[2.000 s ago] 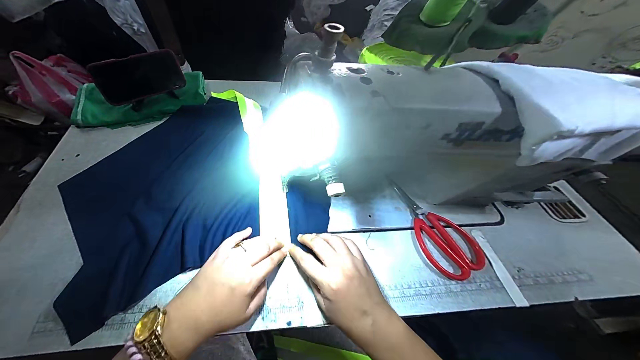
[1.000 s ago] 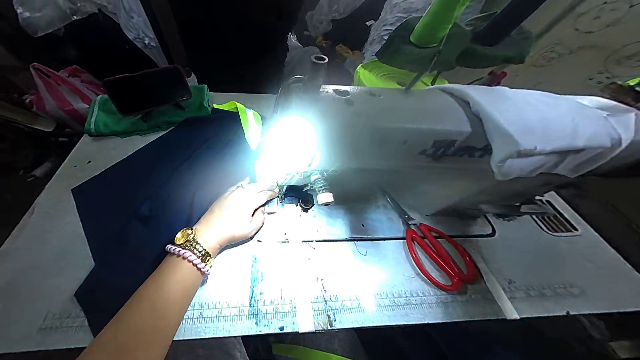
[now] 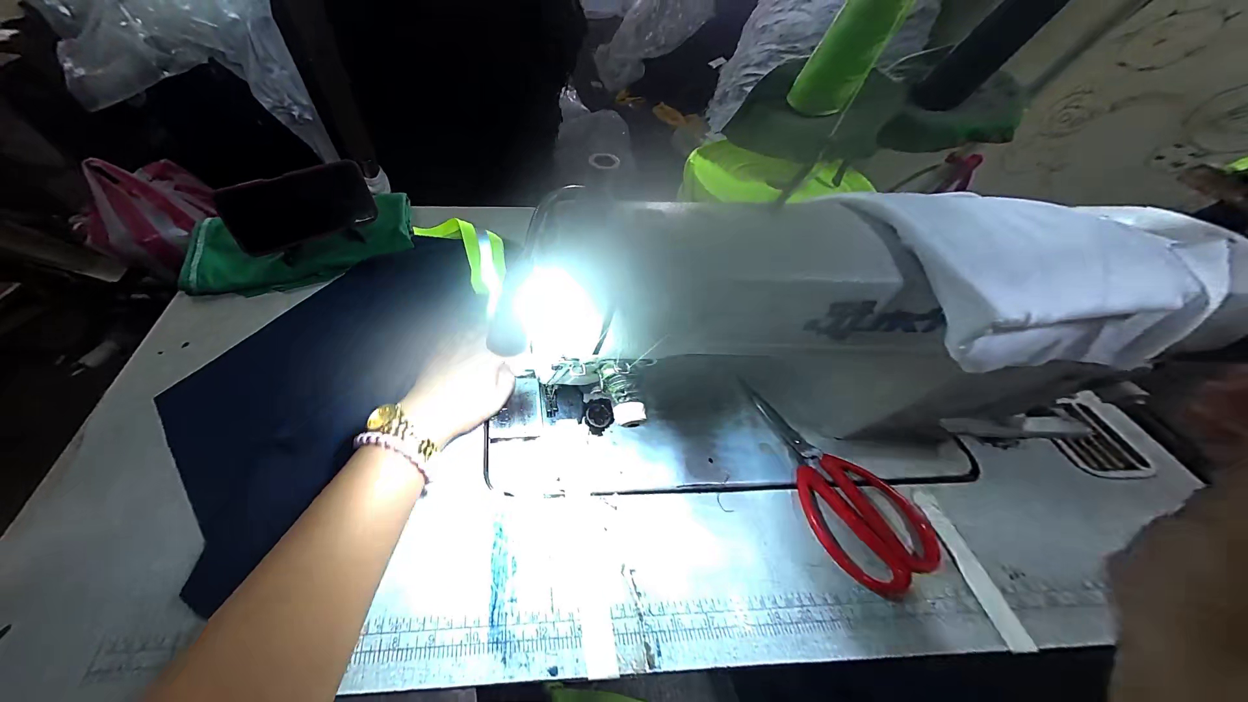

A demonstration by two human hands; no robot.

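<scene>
My left hand (image 3: 463, 390) reaches over dark blue fabric (image 3: 292, 400) beside the needle area of an industrial sewing machine (image 3: 741, 273). Glare from the machine's lamp (image 3: 556, 307) hides its fingertips, so whether it grips anything cannot be told. A blurred part of my right hand or forearm (image 3: 1185, 575) shows at the right edge; its fingers cannot be made out. Red-handled scissors (image 3: 863, 517) lie on the machine bed, blades pointing up and left. A neon yellow and silver reflective tape (image 3: 483, 258) lies at the fabric's far edge.
A phone (image 3: 297, 207) rests on green cloth (image 3: 390, 229) at the back left. White cloth (image 3: 1063, 273) drapes over the machine arm. Thread cones (image 3: 848, 58) stand behind it. A printed ruler scale (image 3: 721, 619) runs along the table's front edge.
Both hands were together on the pale strip at the fabric's right edge two seconds ago. My left hand is now beside the needle area, the right far right. The fabric has moved left, off the machine bed.
</scene>
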